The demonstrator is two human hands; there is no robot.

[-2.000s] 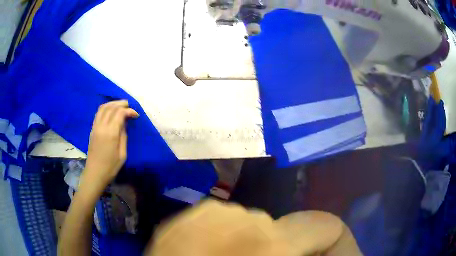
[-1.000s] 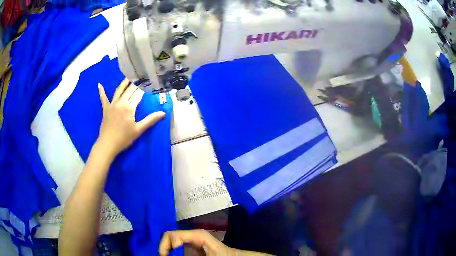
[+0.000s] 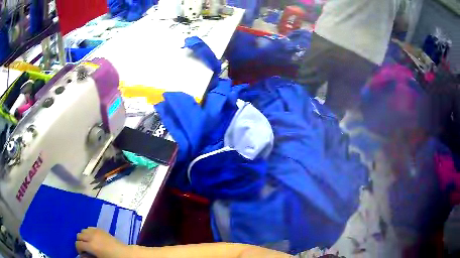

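Note:
The stack of blue cut pieces (image 3: 63,216) with pale strips lies on the sewing table at the lower left, beside the off-white HIKARI sewing machine (image 3: 43,156). My right hand (image 3: 101,243) is at the bottom left, on or just over the near edge of the stack. Its fingers are curled. I cannot tell whether it grips a piece. The forearm runs in from the right along the bottom edge. My left hand is out of the picture. The needle area is also out of view.
A black phone-like rectangle (image 3: 145,145), a teal-green packet (image 3: 141,160) and snips (image 3: 115,172) lie at the table's right end. A big heap of blue fabric (image 3: 307,166) stands right of the table. A person in a light top (image 3: 353,30) is behind it. A yellow-green tray (image 3: 11,98) is behind the machine.
The view has swung right, from the needle area to the table's right end and fabric heap. My left hand has left the picture. My right hand is now at the stack, off the hanging blue piece.

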